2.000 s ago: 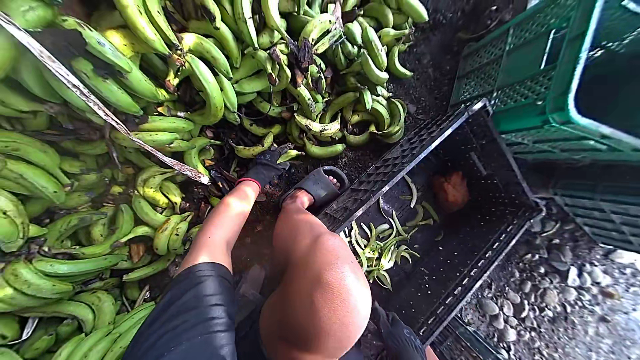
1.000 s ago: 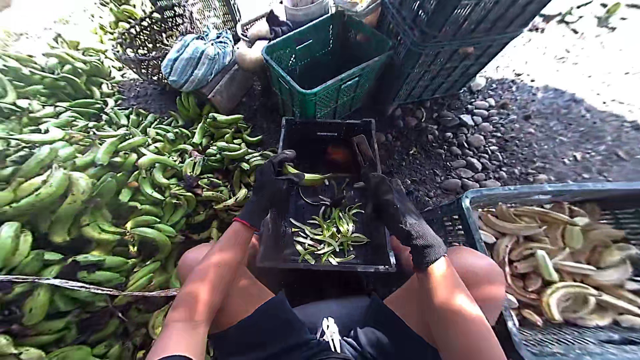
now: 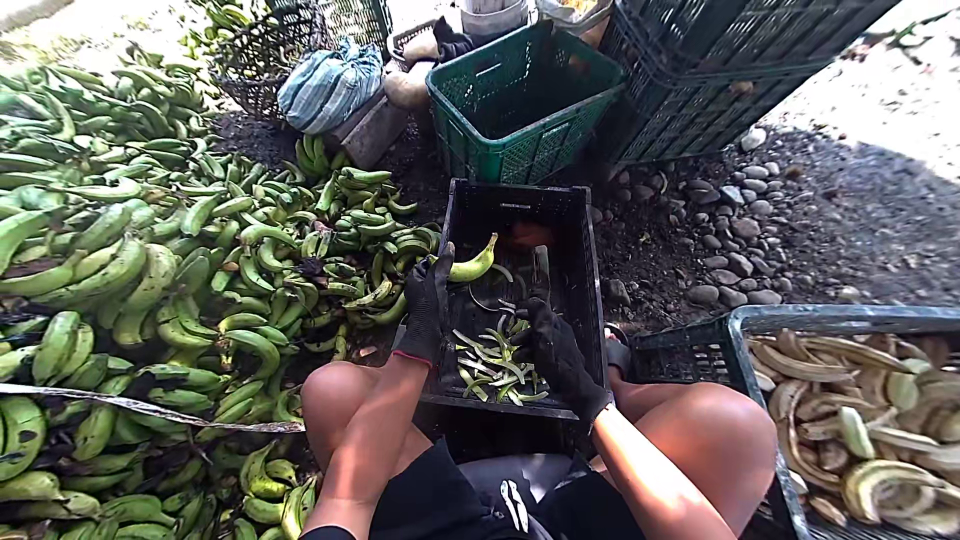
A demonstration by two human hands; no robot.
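My left hand [image 3: 426,307], in a black glove, is closed around the near end of a green plantain [image 3: 474,265], whose stem end points up to the right over a black plastic crate [image 3: 595,292]. In my black-gloved right hand [image 3: 553,341] is a knife, its blade [image 3: 541,266] pointing away from me above the crate. Strips of green peel [image 3: 495,364] lie in the near part of the crate. A reddish-brown thing [image 3: 529,234], too dark to name, sits at its far end.
Green plantains [image 3: 255,300] are heaped at the left, crossed by a pale strip [image 3: 150,409]. A green crate [image 3: 525,142] stands ahead, beside stacked dark crates [image 3: 705,105]. Peeled plantains fill a crate [image 3: 739,375] at the right. A tied sack [image 3: 330,86] and stones [image 3: 739,262] lie beyond.
My left hand, earlier at the plantain heap, is now over the black crate with a plantain. The right hand has moved slightly nearer to me since one second ago. The view has swung upward.
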